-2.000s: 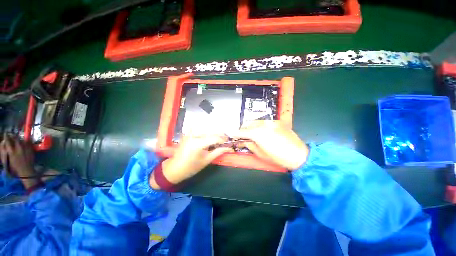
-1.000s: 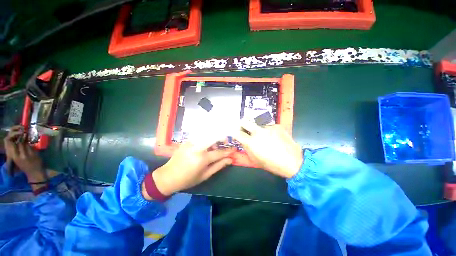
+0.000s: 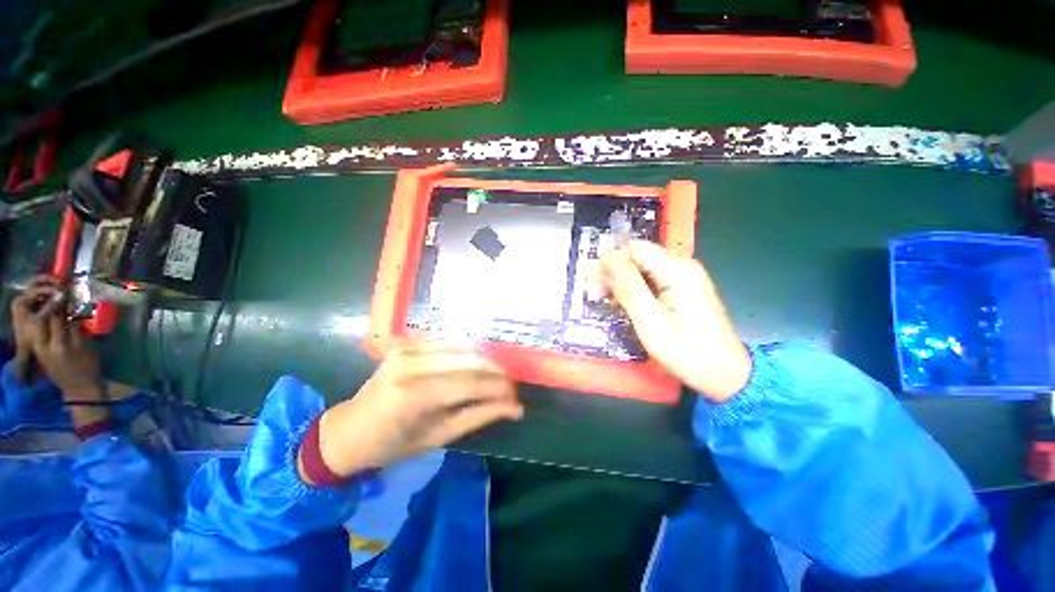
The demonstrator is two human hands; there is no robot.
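An open tablet lies in a red-orange fixture [image 3: 393,266] in front of me. Its silver battery [image 3: 521,260] glares and bears a small dark square [image 3: 487,242]. The circuit board [image 3: 590,335] is right of the battery. My right hand [image 3: 671,306] is over the board with thumb and forefinger close together; whether they hold anything small cannot be told. My left hand [image 3: 422,405] is blurred, over the fixture's lower left edge, fingers apart and pointing right, with nothing visible in it.
A blue bin [image 3: 972,312] with small shiny pieces stands at the right. A black box [image 3: 197,237] with cables stands at the left, beside another person's hands [image 3: 58,347]. Beyond the paint-chipped rail [image 3: 578,148] are two more red frames [image 3: 769,58].
My left hand has drawn back towards me, away from the tablet's lower edge. My right hand has moved up and right over the board. The board's lower part is now uncovered.
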